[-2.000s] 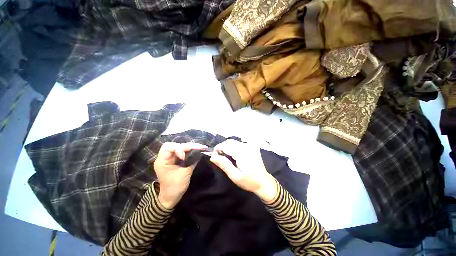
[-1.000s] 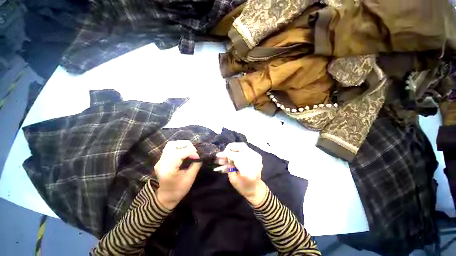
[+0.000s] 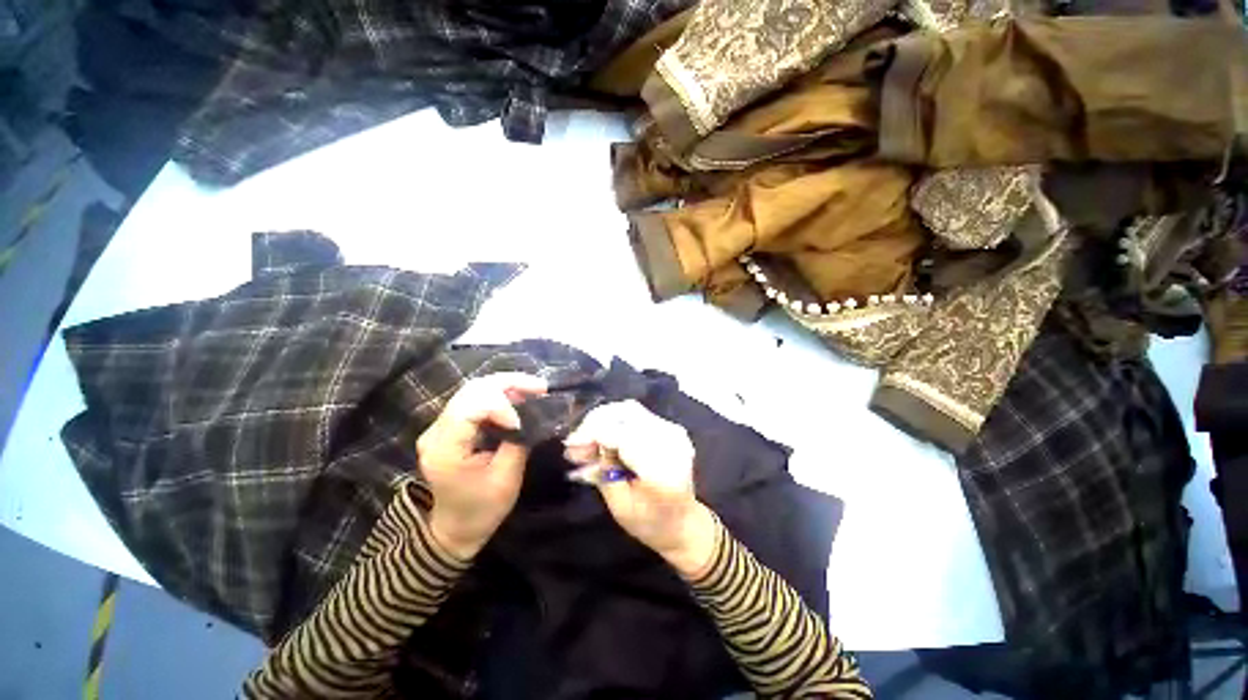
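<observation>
A dark plaid garment [image 3: 247, 397] with thin pale check lines lies across the left and middle of the table. Plain black cloth [image 3: 643, 588] joined to it lies in front of me. My left hand [image 3: 475, 458] pinches the dark cloth near the seam between thumb and fingers. My right hand [image 3: 641, 468] is just right of it, bent around a small tool [image 3: 611, 475] with a blue part and a pale tip. The rest of the tool is hidden in the hand. Whether the right fingertips also touch the cloth is unclear.
The work lies on a white table [image 3: 548, 205] with a curved edge. Brown garments [image 3: 821, 219] with patterned panels and pearly dots are piled at the upper right. Other plaid garments heap at the far left edge [image 3: 342, 82] and hang at the right [image 3: 1081, 479]. Striped tape marks the floor.
My hands have parted from close together at the seam. The blue part of the tool, hidden two seconds ago, now shows. The camera view has shifted slightly.
</observation>
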